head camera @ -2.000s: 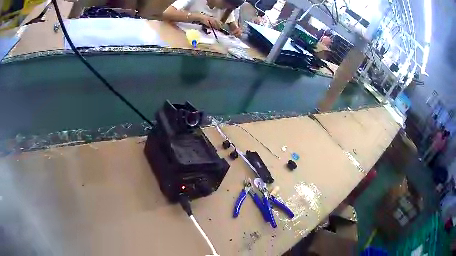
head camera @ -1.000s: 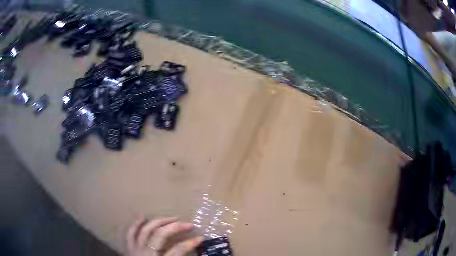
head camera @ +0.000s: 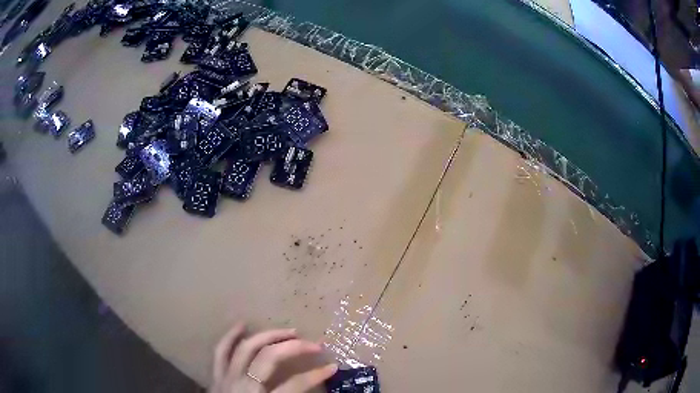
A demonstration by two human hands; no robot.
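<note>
My left hand [head camera: 265, 364], bare and with a ring on one finger, is at the bottom edge, partly cut off. Its fingertips hold the left edge of a dark display board [head camera: 354, 379], whose lower part is cut off by the frame. Bright silvery-white short lines [head camera: 361, 331] lie on the bench just above the board. My right hand is not in view. A pile of dark display boards [head camera: 211, 138] lies at the upper left, several with pale digits facing up.
The tan bench [head camera: 414, 307] has a dark seam and scattered dark specks. Clear tape lines its far edge beside the green conveyor belt [head camera: 491, 61]. The black soldering station [head camera: 656, 315], with a red light, stands at the right; a thin black cable [head camera: 662, 153] hangs above it.
The view has turned left from the station and blue-handled pliers to the board pile. My left hand and the held board have come into view; since one second ago they have shifted slightly right in the picture.
</note>
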